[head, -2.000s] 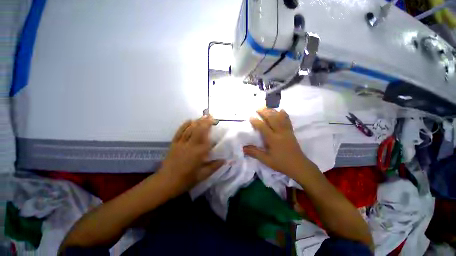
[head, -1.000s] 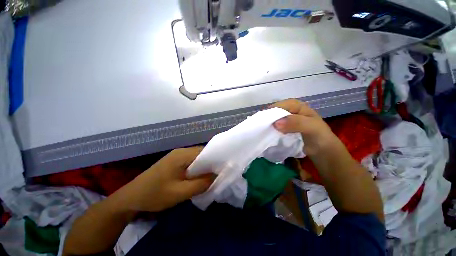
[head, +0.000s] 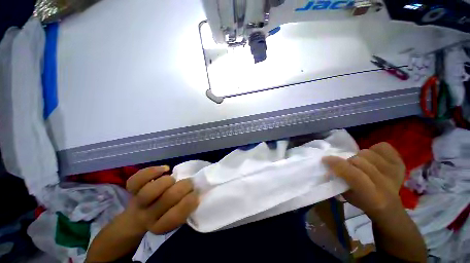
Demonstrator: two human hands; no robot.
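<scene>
A white fabric garment piece (head: pixel 257 187) is stretched between my two hands, in front of the table edge. Its near side shows a smooth folded white band; its far side is bunched. My left hand (head: pixel 161 198) grips its left end. My right hand (head: pixel 368 177) grips its right end, thumb on top. The sewing machine's presser foot area (head: pixel 237 42) is above and beyond the cloth, with no fabric under it. No green panel shows on the held piece.
A grey ruler strip (head: pixel 232 128) edges the white table. Thread snips (head: pixel 390 68) and red-handled scissors (head: pixel 429 96) lie at the right. White strips (head: pixel 26 113) hang at the left beside a blue strip (head: pixel 50 69). Red cloth (head: pixel 407 146) and white cloth are heaped below.
The garment piece has come from under the machine towards me, then been turned and spread wider between both hands. The green panel has gone from view. The view has shifted too.
</scene>
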